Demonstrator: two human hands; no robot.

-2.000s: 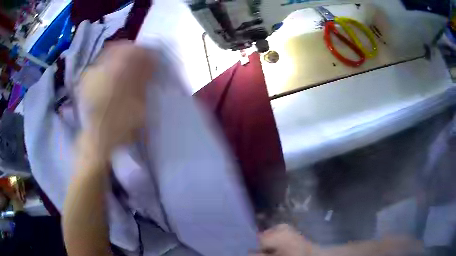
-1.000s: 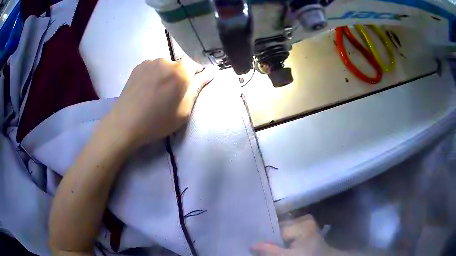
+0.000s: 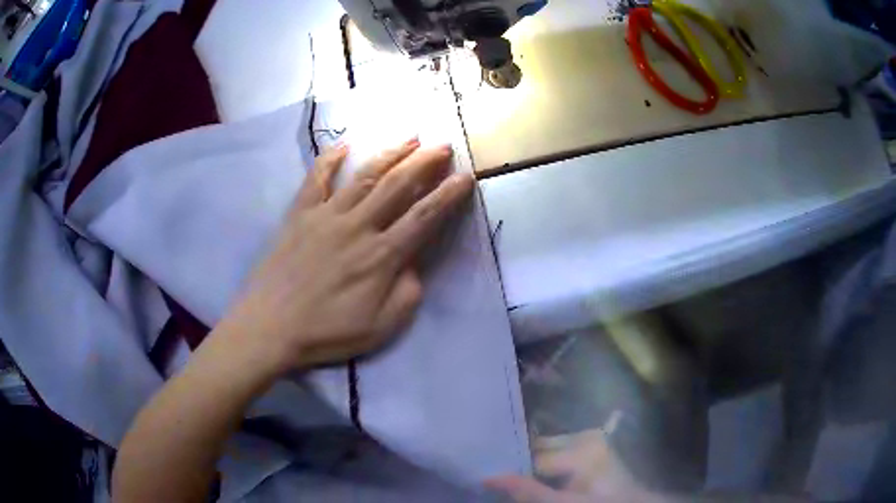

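A garment panel (image 3: 442,383) lies pale side up on the sewing table, its far end under the presser foot area (image 3: 437,64), which is washed out by lamp glow. A stitch line runs along its right edge, and a dark seam with thread tails crosses its left part. My left hand (image 3: 364,255) lies flat on the panel just before the needle area, fingers spread. My right hand (image 3: 570,472), blurred at the bottom edge, pinches the panel's near right edge.
The sewing machine head (image 3: 452,20) is at the top. Snips with red and yellow handles (image 3: 678,69) lie on the bed right of the needle. Maroon cloth (image 3: 147,93) and pale folds are heaped at left. The white table edge (image 3: 707,265) curves at right, with dark clothing below.
My left hand has moved from beside the needle down and right onto the panel and flattened. The view has shifted, so the machine head sits higher. My right hand still holds the edge.
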